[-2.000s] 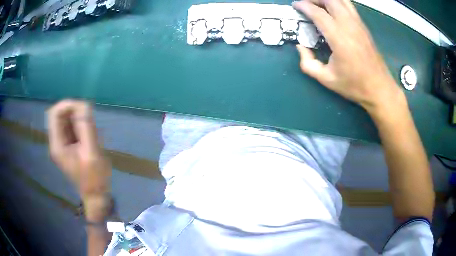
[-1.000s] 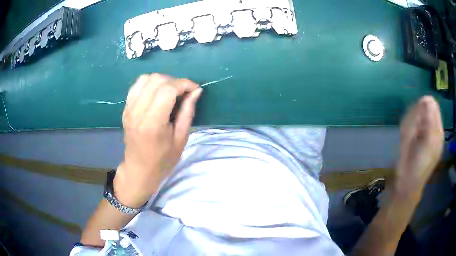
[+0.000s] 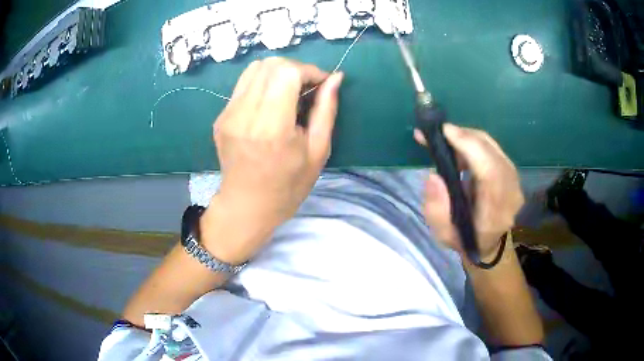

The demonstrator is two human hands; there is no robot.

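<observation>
A silver-white fixture [image 3: 275, 27] with a row of several notched units lies on the green bench top at the far side. My left hand [image 3: 272, 134] pinches a thin solder wire [image 3: 352, 44]; the wire's front end reaches the right part of the fixture and its tail curls out to the left. My right hand [image 3: 480, 187] holds a soldering iron [image 3: 443, 151] by its black handle. The iron's metal tip points at the fixture's right end; whether it touches is not clear.
A dark grey block with similar units [image 3: 53, 53] lies at the far left. A round white disc [image 3: 527, 53] lies on the right. Beside it are a dark stand [image 3: 594, 42] and a yellow sponge [image 3: 627, 95]. Another person's dark legs and shoes [image 3: 565, 194] show below the bench at right.
My right hand has come in from the right and now holds the iron at the fixture. My left hand has moved right and up, bringing the wire to the fixture.
</observation>
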